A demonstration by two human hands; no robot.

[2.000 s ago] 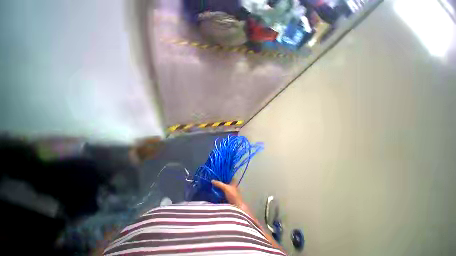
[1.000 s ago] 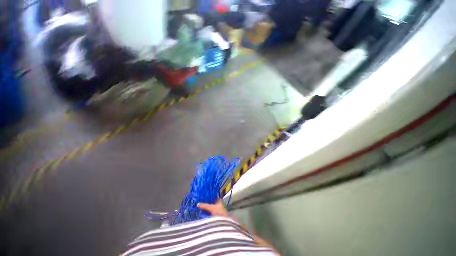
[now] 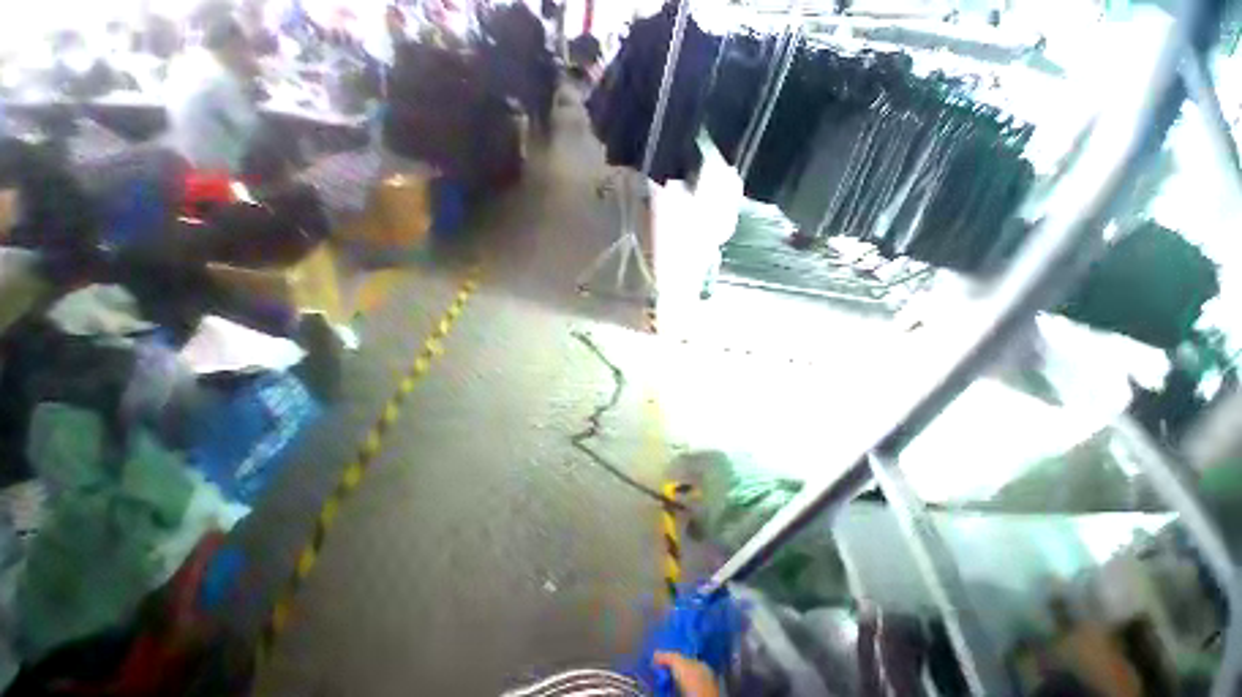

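The blue cable bundle [image 3: 692, 632] shows at the bottom edge of the view, right of centre, partly cut off. My right hand [image 3: 687, 673] is at its lower side, shut on it; only the thumb side of the hand shows. The lower end of a metal pole appears just above the bundle; I cannot tell if they touch. My left hand is not in view. A bit of my striped top shows beside the bundle.
A grey floor [image 3: 450, 504] runs ahead between yellow-black tapes [image 3: 357, 466]. Sacks, cartons [image 3: 402, 210] and a blue bag [image 3: 252, 433] are heaped left. Metal rails [image 3: 1008, 279] and hanging dark garments [image 3: 872, 143] stand right. A dark cord [image 3: 599, 409] lies on the floor. People are far back.
The view has moved past the white wall and now faces down the aisle, with the garment rails on the right. The blue bundle sits lower and further right in view, still in my right hand.
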